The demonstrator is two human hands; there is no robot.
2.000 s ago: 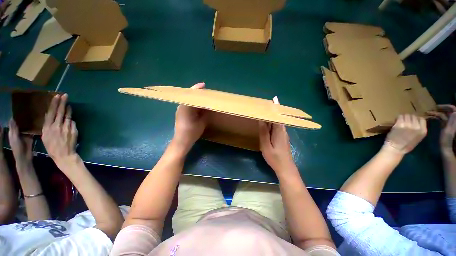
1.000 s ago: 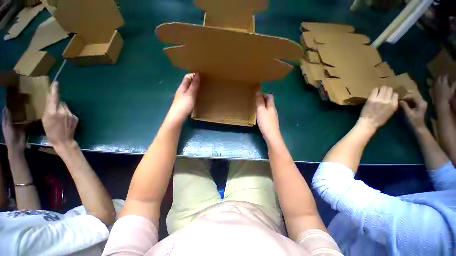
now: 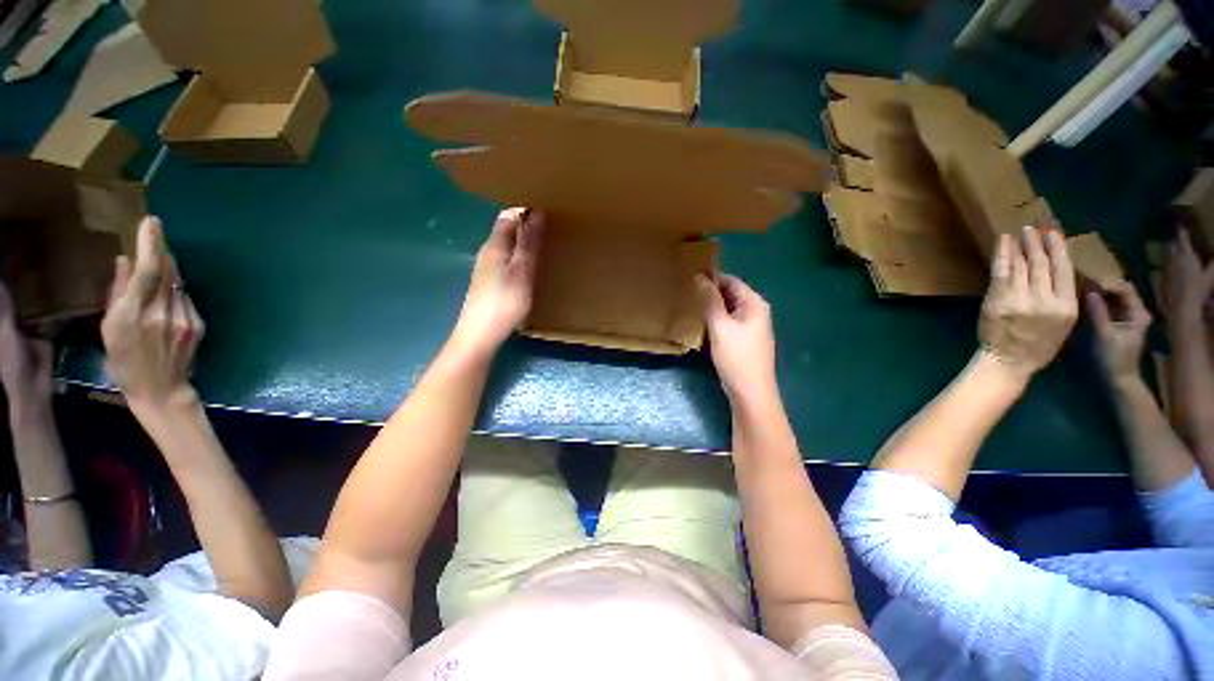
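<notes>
The box being formed (image 3: pixel 615 282) is a shallow brown tray on the table in front of me. Its lid panel (image 3: pixel 619 166) rises behind it, tilted, with rounded ends sticking out left and right. My left hand (image 3: pixel 503 277) grips the tray's left side wall, thumb at the top near the lid. My right hand (image 3: pixel 740 330) holds the right side wall by its edge, and that wall leans a little outward. The fingers under and outside the walls are partly hidden.
A finished open box (image 3: pixel 628 77) stands beyond the lid, another (image 3: pixel 248 117) at upper left. A neighbour's hands hold a box at left. At right, a person's hands lift a sheet at the stack of blanks (image 3: pixel 899 200). Pale legs (image 3: pixel 1098 83) lie at upper right.
The lid has swung from nearly edge-on over the tray to standing behind it, and the tray's inside now shows. My right hand has shifted slightly outward. The neighbour at right has raised a sheet.
</notes>
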